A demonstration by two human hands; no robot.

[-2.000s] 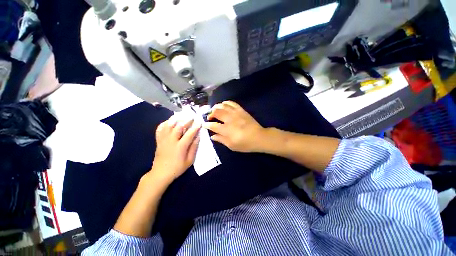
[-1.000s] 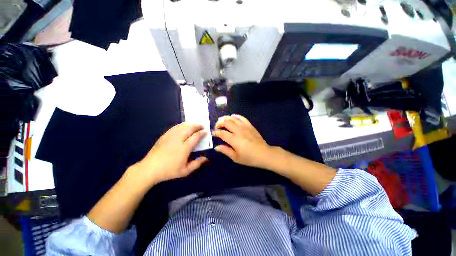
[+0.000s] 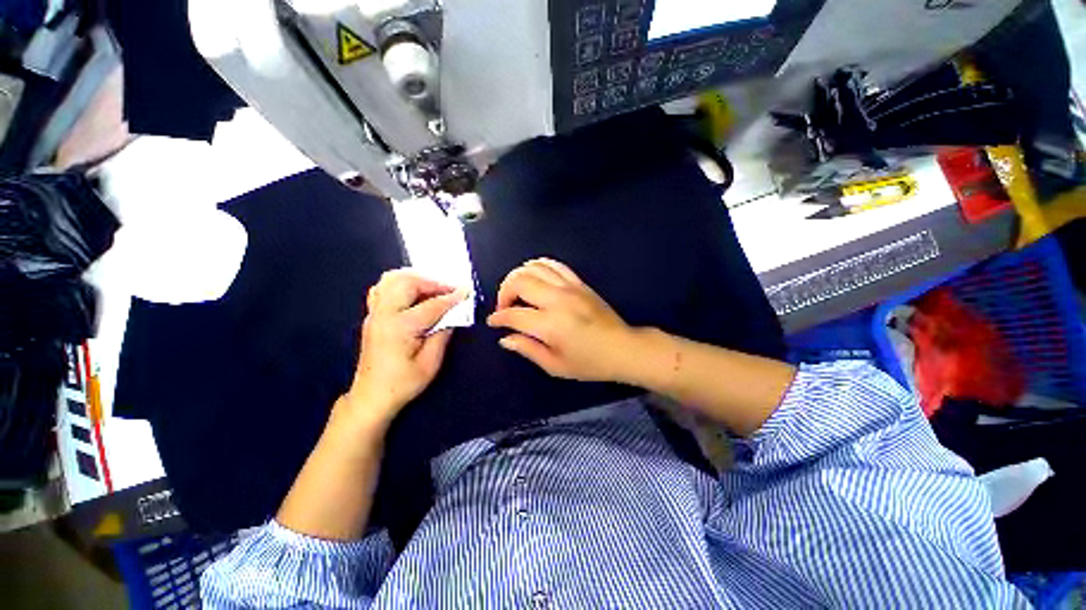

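Observation:
The large dark garment panel [image 3: 310, 262] lies over the white table and hangs over its front edge. A narrow white strip [image 3: 437, 244] lies on it, its far end near the presser foot and needle [image 3: 447, 191] under the machine head. My left hand [image 3: 405, 334] pinches the strip's near end between thumb and fingers. My right hand [image 3: 557, 319] rests on the dark panel just right of the strip, fingers curled; whether it pinches cloth cannot be told.
The sewing machine [image 3: 500, 72] stands ahead. A white cloth [image 3: 179, 250] and black bundle [image 3: 54, 262] lie left. Yellow-handled snips [image 3: 875, 193] and the table-edge ruler [image 3: 857, 272] are right. Blue baskets [image 3: 1024, 298] sit below the table. Black scissor loop [image 3: 715, 165] shows right of the machine head.
The view has turned and shifted. My left hand has gone from lying flat by the strip to pinching its near end. My right hand is slightly farther from the needle.

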